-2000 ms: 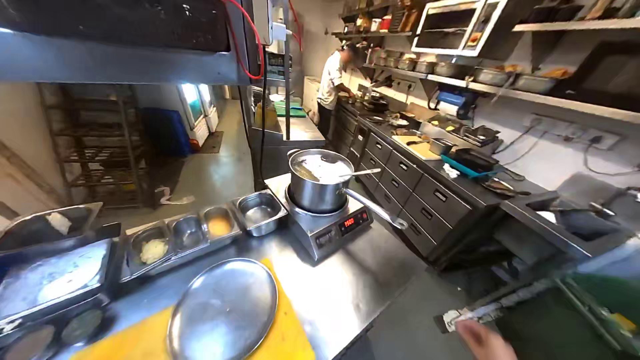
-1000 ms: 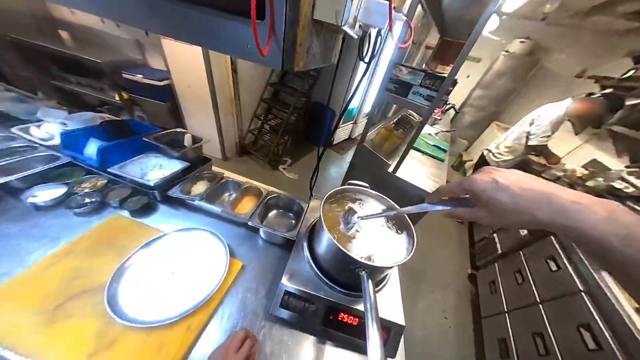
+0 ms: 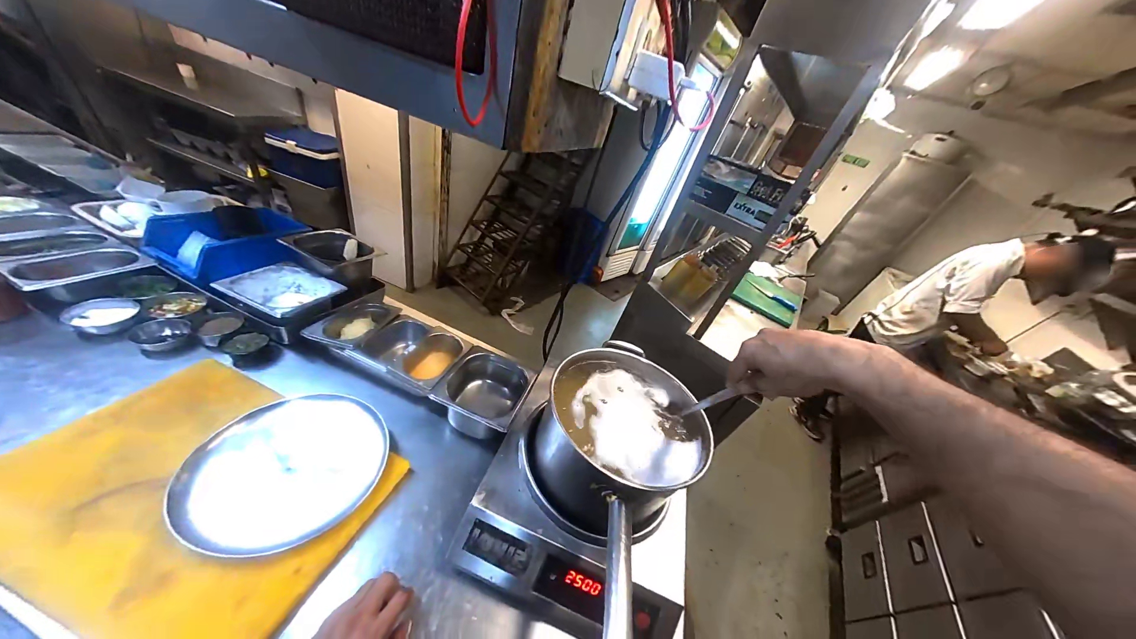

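My right hand [image 3: 781, 362] grips the handle of a metal spoon [image 3: 710, 401], its far end dipped in the frothy liquid [image 3: 626, 422] of a saucepan. The saucepan [image 3: 568, 461] sits on an induction cooktop [image 3: 497, 501] with a lit red display, its long handle pointing toward me. My left hand [image 3: 368, 611] is near the bottom edge at the steel counter, fingers curled, partly cut off; whether it holds anything is not visible. To its upper left, a round metal plate [image 3: 280, 475] lies on a yellow cutting board [image 3: 98, 524].
Steel containers [image 3: 486, 390] stand behind the cooktop, one with orange contents. Small bowls [image 3: 99, 315] and a blue bin [image 3: 217, 240] are at the left. A co-worker in a white shirt [image 3: 950, 288] bends over at the right. Drawers [image 3: 927, 559] line the lower right. A red cable [image 3: 461, 67] hangs above.
The spoon rested in the saucepan two seconds ago; my right hand now holds it, and its end has shifted from the pan's left side to the right. The view has swung right.
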